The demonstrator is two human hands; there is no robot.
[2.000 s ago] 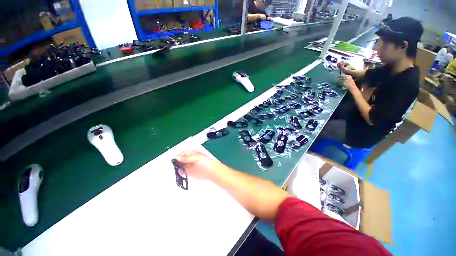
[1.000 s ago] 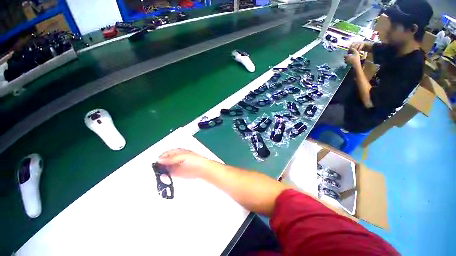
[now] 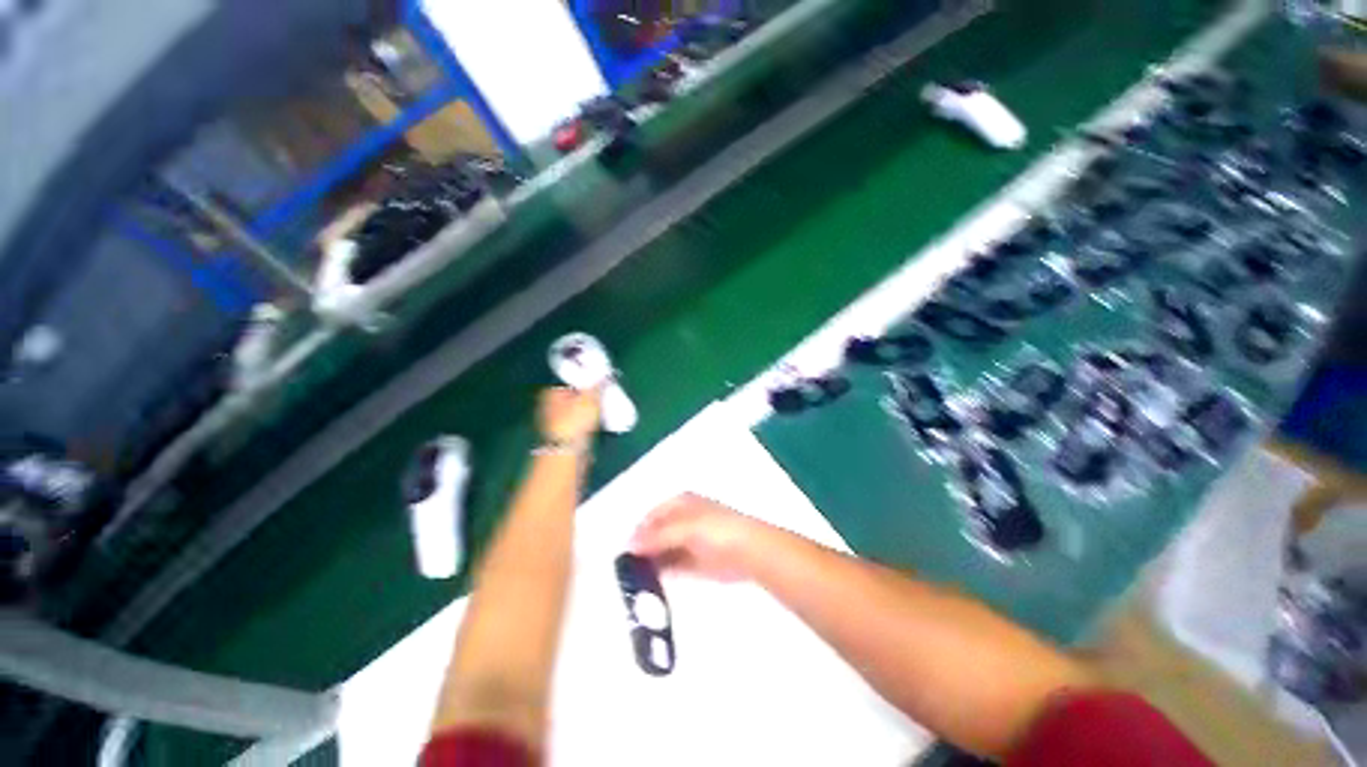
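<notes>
My right hand (image 3: 699,540) pinches the top end of a black front panel (image 3: 648,614) over the white work sheet (image 3: 750,659). The panel hangs with its large round opening and smaller slot showing. My left hand (image 3: 570,417) reaches over the green belt and is at a white handheld unit (image 3: 616,406), whose wider head points away from me. The fingers are blurred and partly overlap the unit's side; they seem to hold it.
Another white unit (image 3: 438,510) lies on the green conveyor belt (image 3: 675,315) at left, a further one (image 3: 978,116) farther up. Bagged black panels (image 3: 1109,405) spread on the green bench at right. A white-lined carton (image 3: 1237,540) stands at lower right. Black parts (image 3: 420,217) lie beyond the belt.
My left arm has come into view and reached to a white unit on the belt. My right hand still holds the panel. The view has turned left and tilted, and the other worker is out of view.
</notes>
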